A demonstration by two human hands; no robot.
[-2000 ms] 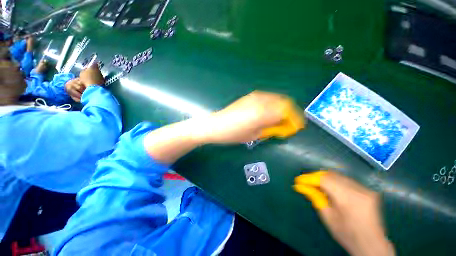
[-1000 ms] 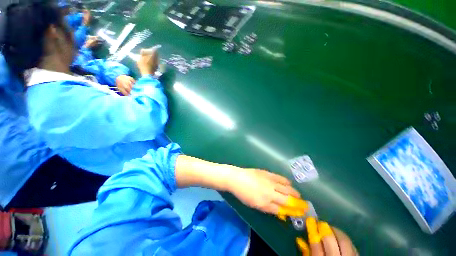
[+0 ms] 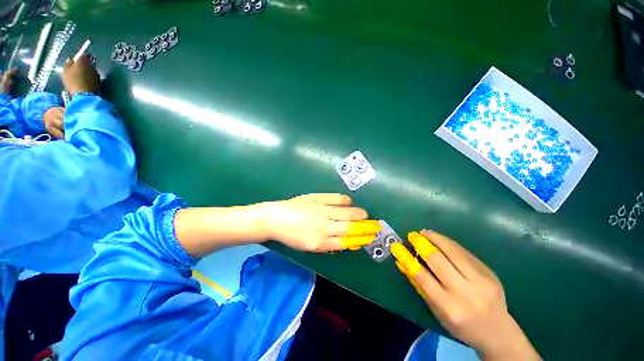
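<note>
A small grey camera plate (image 3: 380, 252) with ringed round holes lies on the green bench between my hands. My left hand (image 3: 318, 224), with yellow finger cots, has its fingertips on the plate's upper left part and holds it. My right hand (image 3: 452, 282), also with yellow cots, has its fingertips at the plate's right edge by one ring; whether a tiny piece is between them cannot be seen. A second plate (image 3: 355, 170) with three ringed holes lies just above my left hand. A white tray (image 3: 449, 139) of tiny blue pieces sits at the upper right.
Loose pale rings (image 3: 627, 213) lie at the right edge. A small dark plate (image 3: 565, 65) lies behind the tray, and a black panel (image 3: 630, 42) at the top right corner. Rows of plates (image 3: 145, 51) lie at upper left, beside a blue-sleeved neighbour (image 3: 70, 158).
The view has swung back right and down since one second ago. Two seconds ago my hands were apart and blurred; now both are at the lower plate, as one second ago.
</note>
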